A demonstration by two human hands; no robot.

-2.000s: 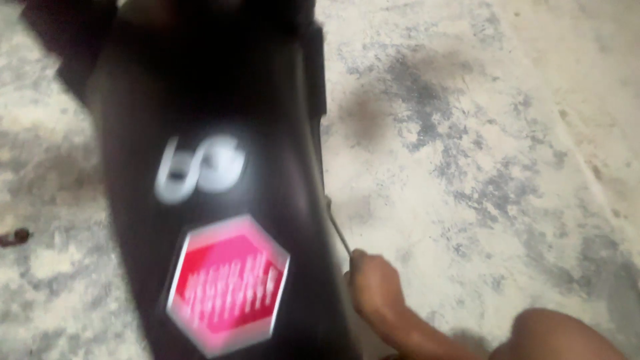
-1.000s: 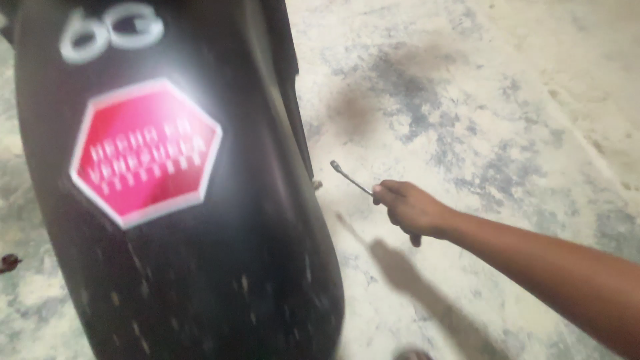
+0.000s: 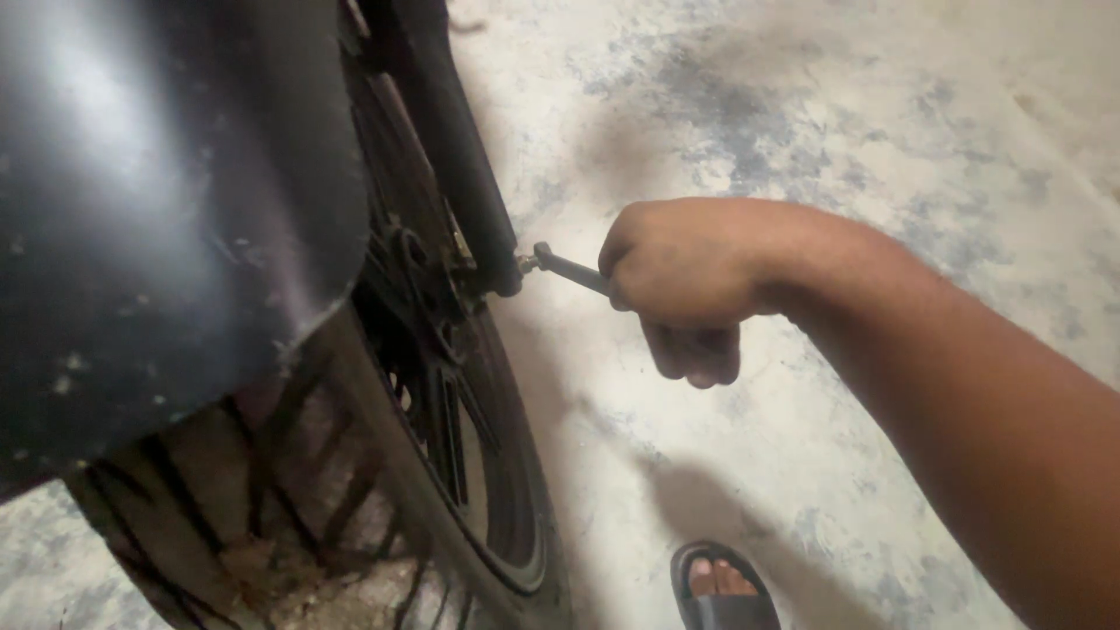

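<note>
My right hand (image 3: 682, 271) grips a metal wrench (image 3: 573, 273) whose head is close to the axle end (image 3: 527, 262) at the bottom of a black fork leg (image 3: 464, 149). Whether the wrench head touches the axle end cannot be told. Beside the fork leg stands a motorcycle wheel with a dark rim (image 3: 437, 429) and a dirty, treaded tire (image 3: 289, 490). A glossy black fender (image 3: 175, 236) with scuffs and pale specks covers the tire's upper part at the left. My left hand is out of view.
A foot in a black slide sandal (image 3: 726, 591) is on the floor at the bottom, right of the wheel. The floor (image 3: 875, 175) is pale with grey blotches. Shadows of the arm and tool fall on it.
My right hand, with the wrench in it, has come up to the lower end of the fork leg. The view has shifted closer to the wheel, and the fender's sticker is out of sight.
</note>
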